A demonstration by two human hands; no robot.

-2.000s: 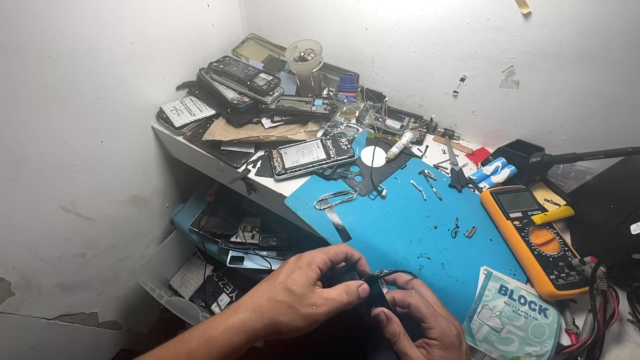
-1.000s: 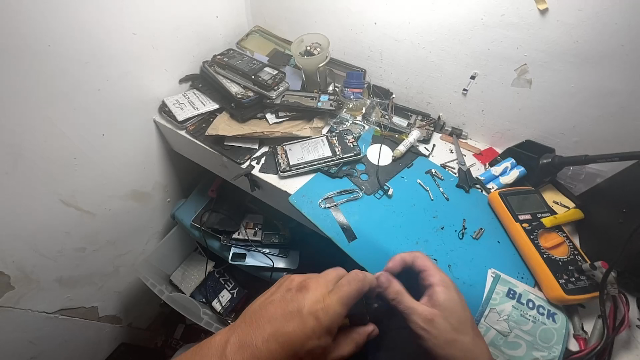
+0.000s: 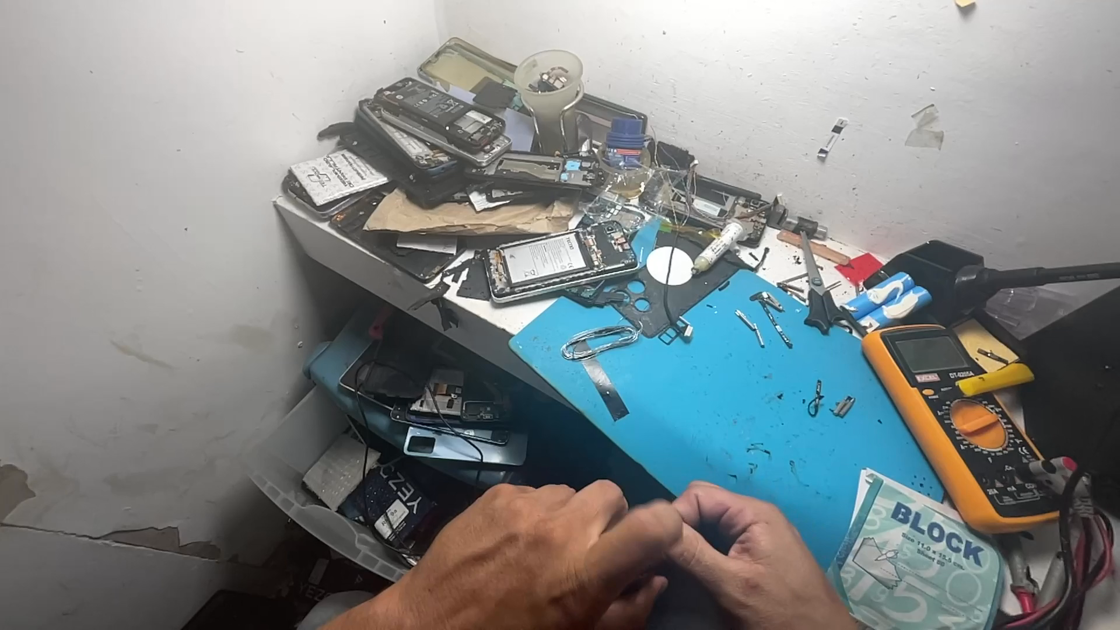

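My left hand point(image 3: 542, 551) and my right hand point(image 3: 752, 560) meet at the bottom centre, in front of the near edge of the blue mat point(image 3: 709, 385). Their fingers are bent together around a small dark object, mostly hidden, that I cannot name. Above them on the mat lie a coil of thin wire point(image 3: 600, 342), a dark metallic strip point(image 3: 605, 385) and small metal parts point(image 3: 843, 406). An opened phone with its battery showing point(image 3: 547, 257) rests past the mat's upper left edge.
Right of my hands lie a paper pad point(image 3: 919, 560) and an orange multimeter point(image 3: 967, 429); scissors point(image 3: 821, 293) are farther back. Opened phones point(image 3: 442, 114) are piled at the back left, beside a plastic cup point(image 3: 549, 87) and a blue-capped bottle point(image 3: 626, 144). A plastic bin point(image 3: 297, 481) with phone parts stands below.
My hands have closed in on each other. Two seconds ago a dark object showed between my fingertips; now my left fingers cover most of it.
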